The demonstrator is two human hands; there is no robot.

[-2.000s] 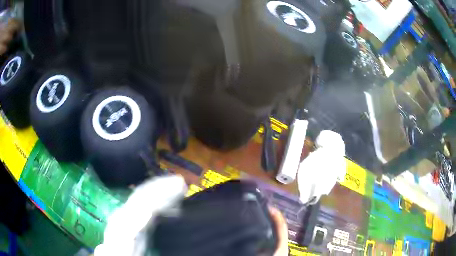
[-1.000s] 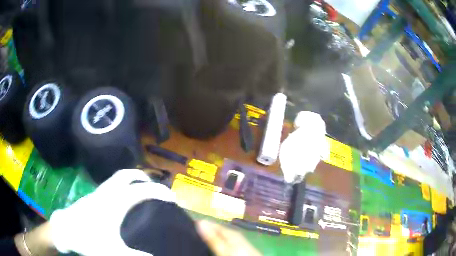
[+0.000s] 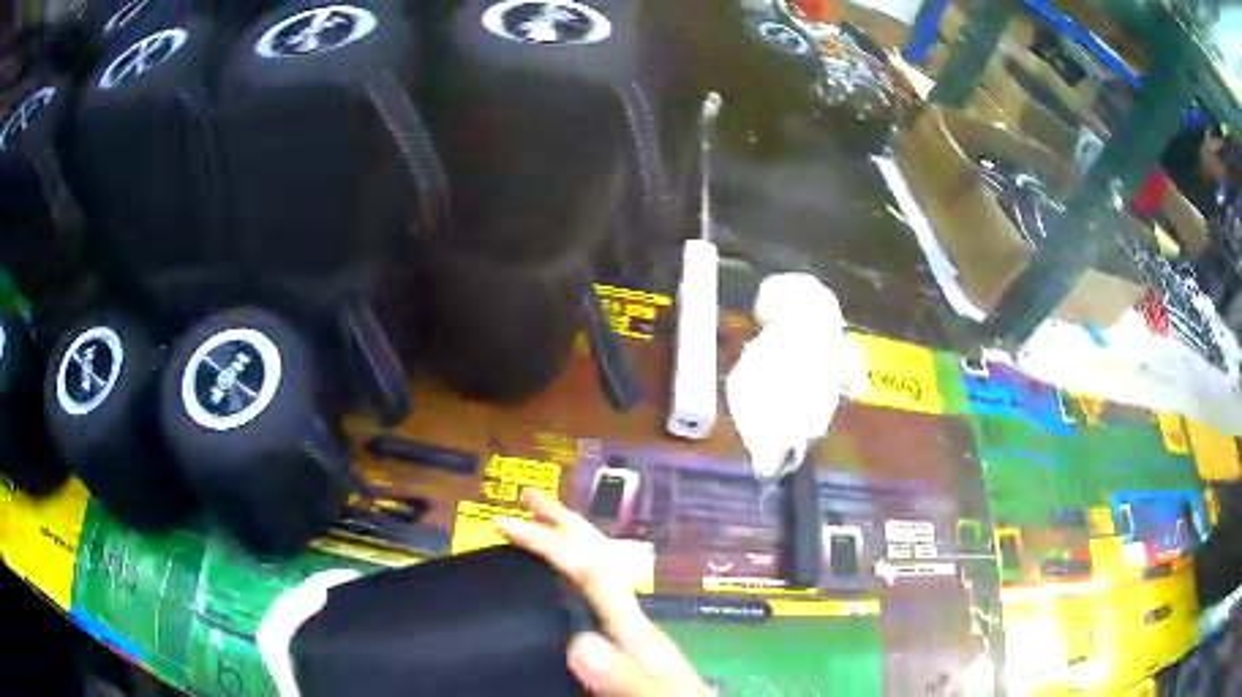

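A black rounded piece (image 3: 443, 629) is held low in front of me, near the bottom edge, with a plain dark side up. My left hand (image 3: 289, 624), in a white glove, is around its left side and mostly hidden by it. My right hand (image 3: 606, 592), with bare fingers, grips its right side, the fingers over the top right edge. Matching black pieces with white rings and lettering (image 3: 232, 384) stand in rows at the left and back.
A white rod-handled tool (image 3: 695, 341) with a thin metal shaft, a crumpled white cloth (image 3: 790, 370) on a black handle (image 3: 800, 524) and small dark sticks (image 3: 422, 452) lie on the printed bench sheets. A brown carton (image 3: 960, 204) stands behind a green post (image 3: 1090, 204).
The held piece has turned and now shows its long plain side. The gloved hand is lower and more hidden; the bare fingers have come over the piece. The camera view has shifted.
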